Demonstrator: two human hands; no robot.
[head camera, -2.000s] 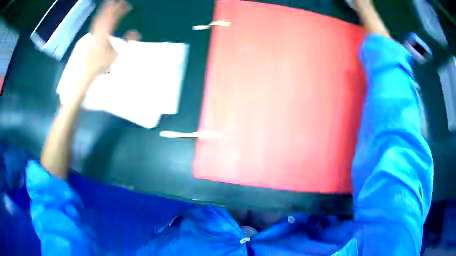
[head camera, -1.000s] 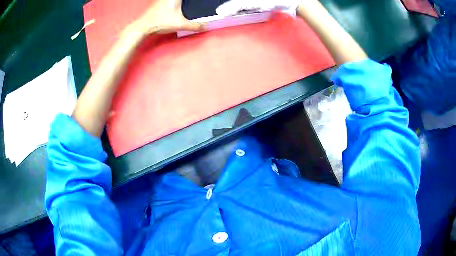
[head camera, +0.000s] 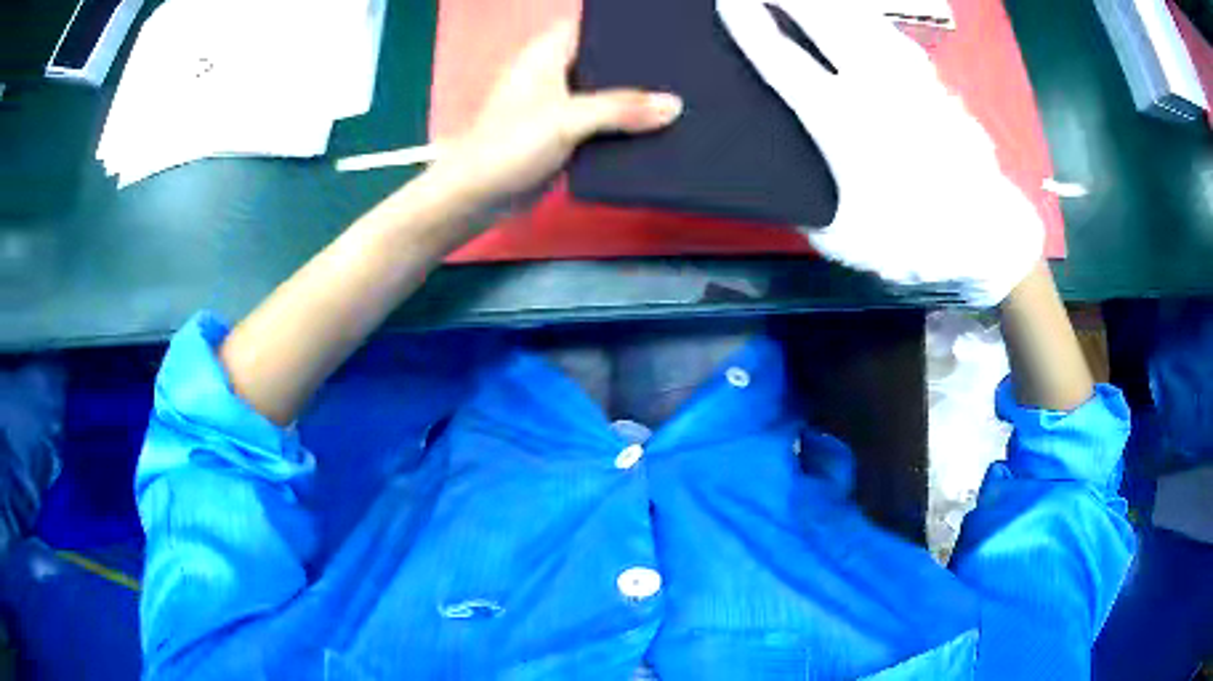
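Observation:
A black panel is held over the near part of the red work mat; its far end is cut off by the top edge. My bare left hand grips its left side, thumb on top. My right hand, in a white glove, holds its right side with fingers over the surface. The fingers under the panel are hidden. Part of a white-edged thing shows on the mat beyond my glove; I cannot tell what it is.
White sheets lie left of the mat. White-framed dark units lie at far left and far right. Tape strips stick at the mat's edges. A carton with clear liner stands below the table on the right. Blue clothing shows at both sides.
The view has swung, and the mat's near edge now runs level. My hands, earlier at a white-rimmed box with a dark face, now hold the black panel closer to me.

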